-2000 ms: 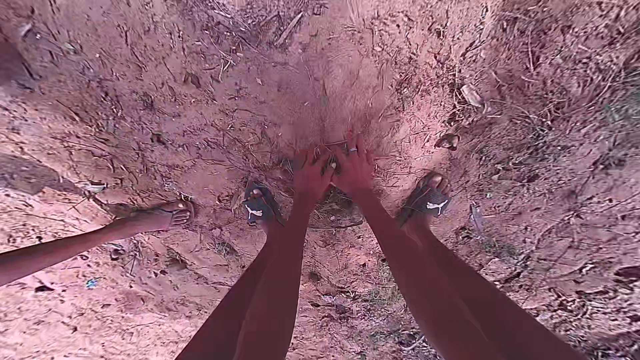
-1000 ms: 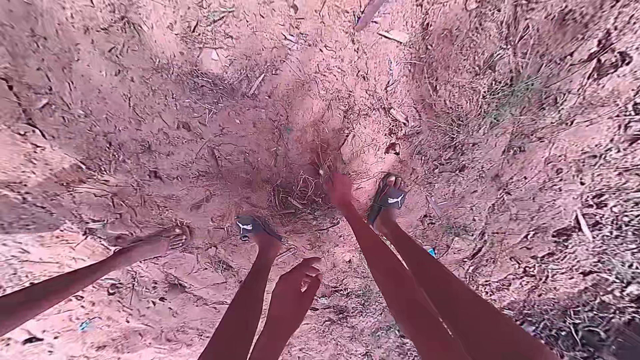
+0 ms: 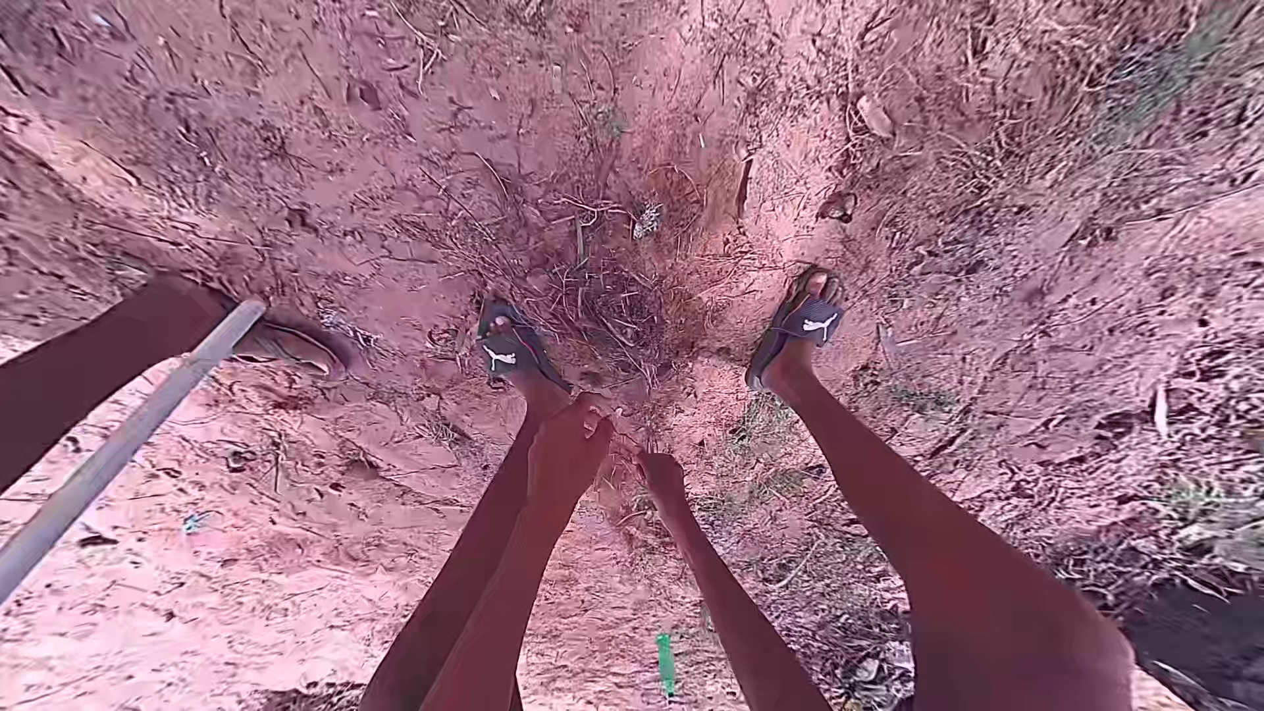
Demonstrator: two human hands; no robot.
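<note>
My left hand (image 3: 573, 444) is raised in front of my left shin, its fingers curled toward the right. Close beside it, my right hand (image 3: 660, 472) has its fingers drawn in, pointing at the left one. Something thin, perhaps a stalk or root, seems to run between the fingertips, but it is too small to tell. Beyond both hands, a heap of dry twigs and roots (image 3: 612, 306) lies on reddish soil between my feet. My feet wear dark slide sandals, the left (image 3: 509, 346) and the right (image 3: 805, 321) standing on either side of the heap.
At the left stands another person's foot (image 3: 296, 346), with a pale pole (image 3: 138, 434) slanting in front of it. A green plastic piece (image 3: 666, 664) lies on the soil near the bottom. Dry grass (image 3: 997, 128) and debris cover the upper right.
My left hand, low and apart a second ago, has come up beside my right hand. The right has drawn back from the twigs. The pale pole has come into view at the left.
</note>
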